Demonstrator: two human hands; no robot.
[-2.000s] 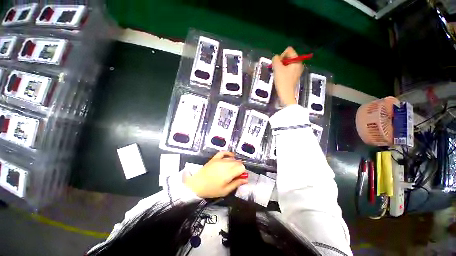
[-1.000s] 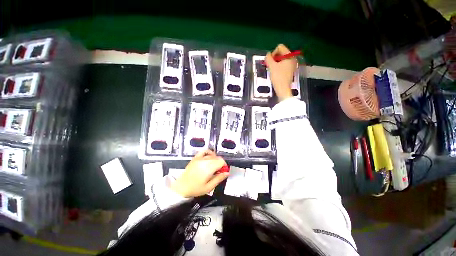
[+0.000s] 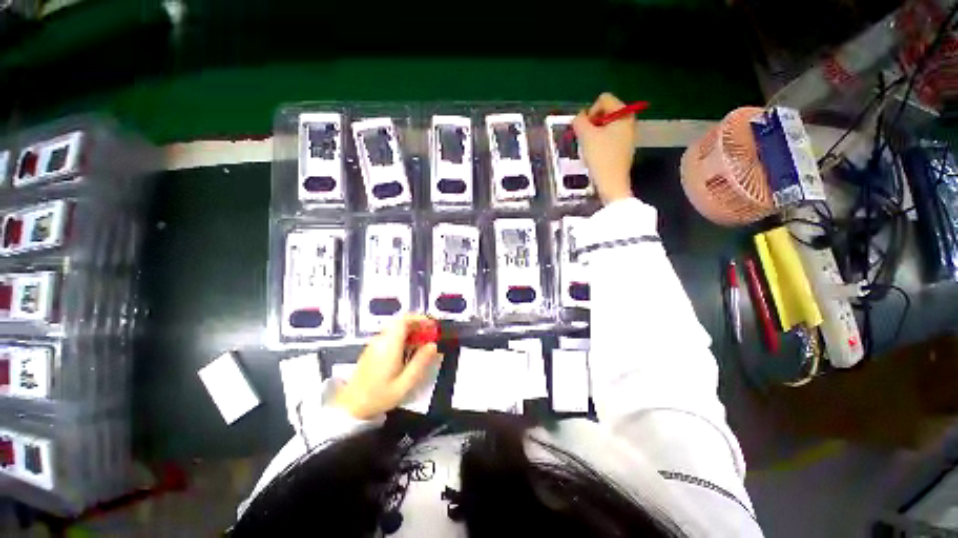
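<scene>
A clear blister tray (image 3: 410, 219) holds two rows of white phones, backs up, such as the phone (image 3: 454, 271) in the front row. My right hand (image 3: 609, 149) grips a red marker pen (image 3: 622, 112) over the back-row phone at the far right (image 3: 568, 158); the pen's lower end is at the phone's dark recess. My left hand (image 3: 389, 368) is at the tray's near edge, its fingers closed on a small red object (image 3: 423, 332), perhaps a pen cap. My right sleeve partly covers the front-row phone at the far right.
White rectangles (image 3: 490, 379) lie along the near bench edge, with another (image 3: 229, 387) to their left. Stacked trays of phones (image 3: 89, 315) stand at left. At right are a pink fan (image 3: 727, 168), a blue-white box (image 3: 790, 156), pens, a yellow strip (image 3: 786, 282) and a power strip (image 3: 837, 315).
My right hand with the pen has moved from the middle back-row phone, past the fourth, to the far-right one. The view has shifted. My left hand stays near the tray's front edge.
</scene>
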